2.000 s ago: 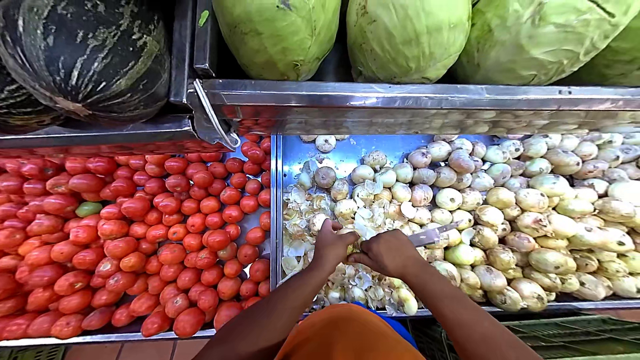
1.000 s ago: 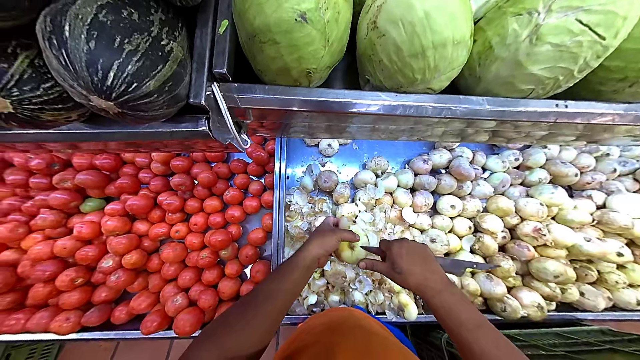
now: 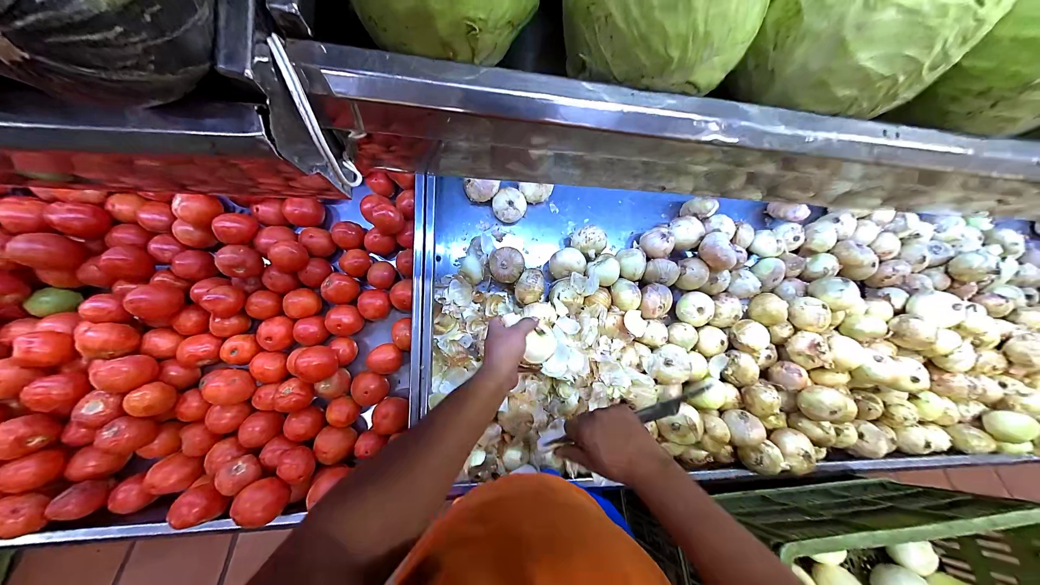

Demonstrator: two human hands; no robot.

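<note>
My left hand (image 3: pixel 510 348) grips a pale peeled onion (image 3: pixel 539 341) over the left part of the metal onion bin. Lower and to the right, near the bin's front edge, my right hand (image 3: pixel 608 439) is closed around a knife (image 3: pixel 673 403), whose blade points right over the onions. The two hands are apart. Loose papery onion skins (image 3: pixel 569 349) lie beneath and around them. Many whole onions (image 3: pixel 821 317) fill the bin to the right, and a few lie at its back left.
Red tomatoes (image 3: pixel 227 386) fill the bin at the left, beyond a metal divider (image 3: pixel 420 301). Green cabbages (image 3: pixel 666 41) and a dark squash (image 3: pixel 106 49) sit on the upper shelf, behind its metal edge (image 3: pixel 617 106). A green plastic crate (image 3: pixel 877 508) with onions stands at the lower right.
My hands, close together at the onion a second ago, are now apart. The right hand with the knife has moved down toward the bin's front edge. The view has shifted somewhat.
</note>
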